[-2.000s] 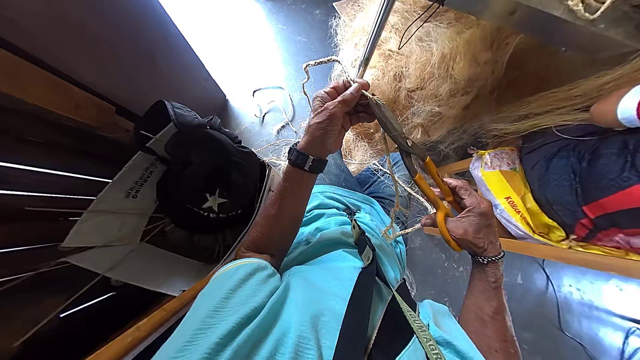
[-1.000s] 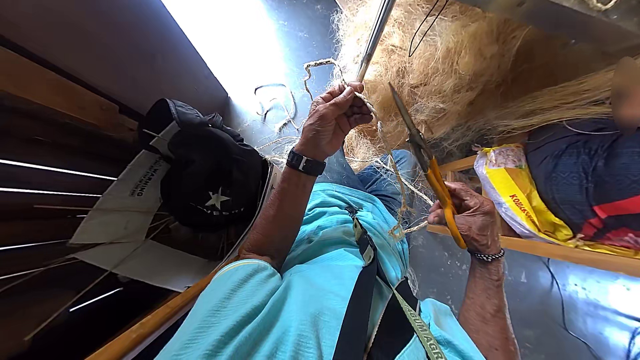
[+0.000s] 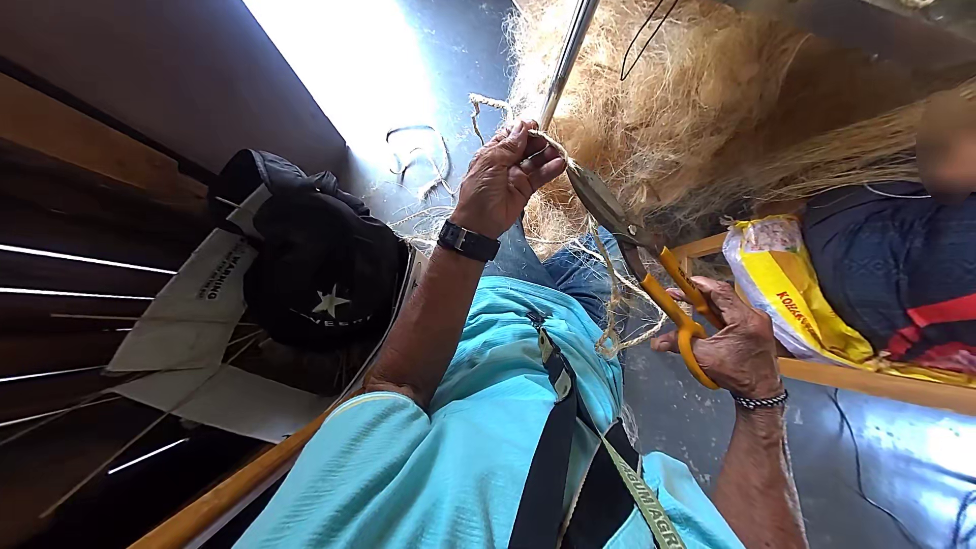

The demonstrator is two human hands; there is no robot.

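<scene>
My left hand (image 3: 503,179) pinches a twisted natural-fiber cord (image 3: 550,142) between thumb and fingers, just below the end of a metal rod (image 3: 568,61). Large scissors (image 3: 637,236) with orange handles are in my right hand (image 3: 736,339); their blade tips reach the cord beside my left fingertips. Whether the blades touch the cord is hard to tell. Part of the cord hangs in a loose loop (image 3: 610,305) over my lap, left of the scissor handles. Another bit of cord (image 3: 476,114) sticks out past my left hand.
A big heap of pale loose fiber (image 3: 671,99) lies ahead. Black cap (image 3: 320,259) and cardboard (image 3: 191,305) are at left. At right, a yellow bag (image 3: 793,293) rests on a wooden bench (image 3: 877,385) beside a seated person. Cord scraps (image 3: 427,156) lie on the floor.
The scissors, apart from the cord one second ago, are back up at it near my left fingertips. My right hand has changed its hold on the handles. My left hand stays at the cord.
</scene>
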